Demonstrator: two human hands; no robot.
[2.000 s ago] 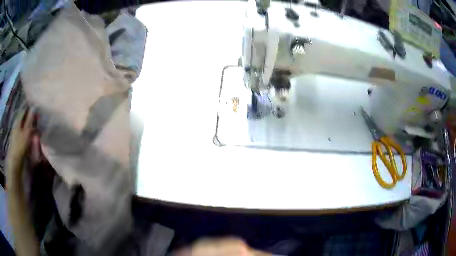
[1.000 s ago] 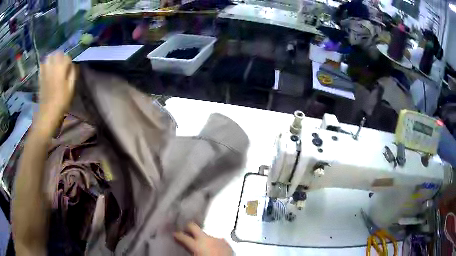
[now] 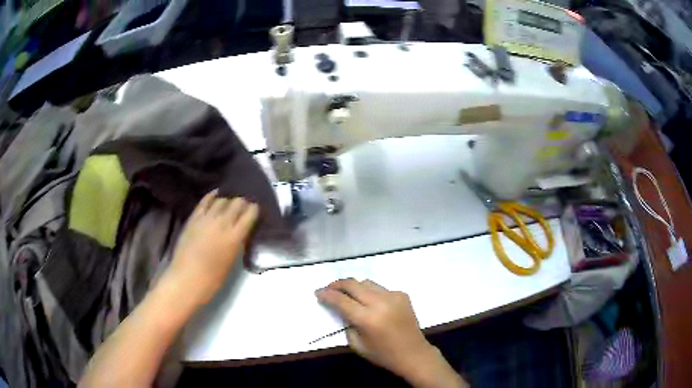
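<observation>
The grey-brown garment (image 3: 57, 182) is heaped at the left, with its dark lining (image 3: 220, 148) turned up and reaching the needle area. A yellow-green patch (image 3: 99, 199) shows on it. My left hand (image 3: 212, 239) lies on the lining's edge, fingertips on the cloth. My right hand (image 3: 375, 314) is over the front of the table, fingers curled; a slim dark tool (image 3: 328, 335) shows beside it, and whether it is held is unclear. The sewing machine (image 3: 402, 106) stands ahead, its presser foot (image 3: 292, 198) beside the cloth.
Orange-handled scissors (image 3: 520, 236) lie right of the machine bed. A small accessories box (image 3: 599, 235) is at the table's right end. A white cord with a tag (image 3: 657, 204) lies on the orange-brown surface at far right. The control panel (image 3: 535, 30) is atop the machine.
The view has turned down and right. The garment now reaches the needle area with its dark lining up. My left hand has come down from the raised cloth; my right hand has left the cloth.
</observation>
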